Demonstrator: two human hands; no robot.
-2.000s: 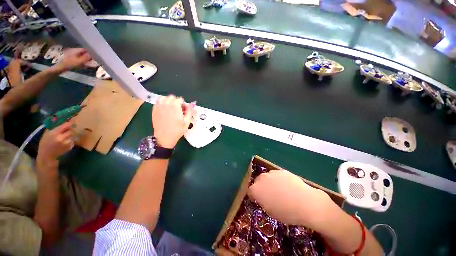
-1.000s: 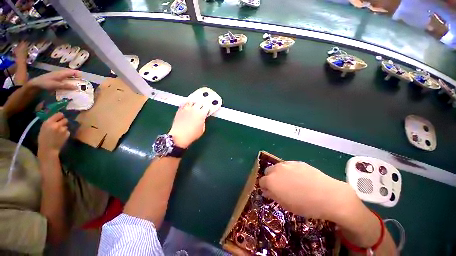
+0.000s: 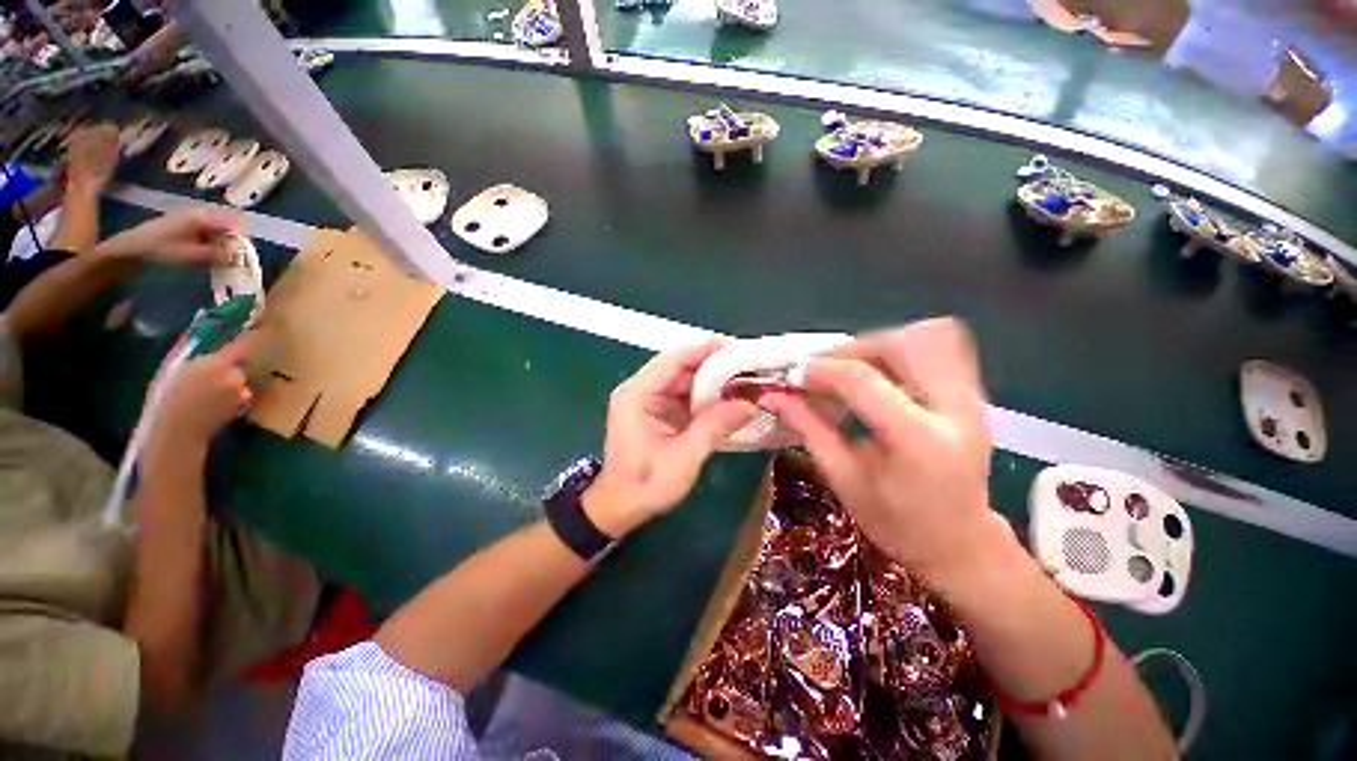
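My left hand (image 3: 655,439), with a black watch on the wrist, grips the left side of a white cover (image 3: 759,357), tilted up above the rail. My right hand (image 3: 900,431), with a red bracelet, is slightly blurred. Its fingers pinch a small coppery trim piece (image 3: 756,387) against the cover's face. The fingers partly hide both parts. The open brown box (image 3: 729,602) below my hands holds many shiny copper-coloured trim pieces (image 3: 819,639). Another white cover (image 3: 1113,538) lies right of the box, grille and holes facing up.
A pale rail (image 3: 595,309) and slanting grey post (image 3: 320,141) border the green belt (image 3: 640,223), which carries white covers and wired subassemblies (image 3: 1072,201). At left, a neighbour holds a green tool (image 3: 220,320) and a cover near brown cardboard (image 3: 345,335). A pale loop lies at lower right.
My left hand has brought the cover from the rail toward the right. My right hand has risen out of the box to the cover. The belt's items have shifted right.
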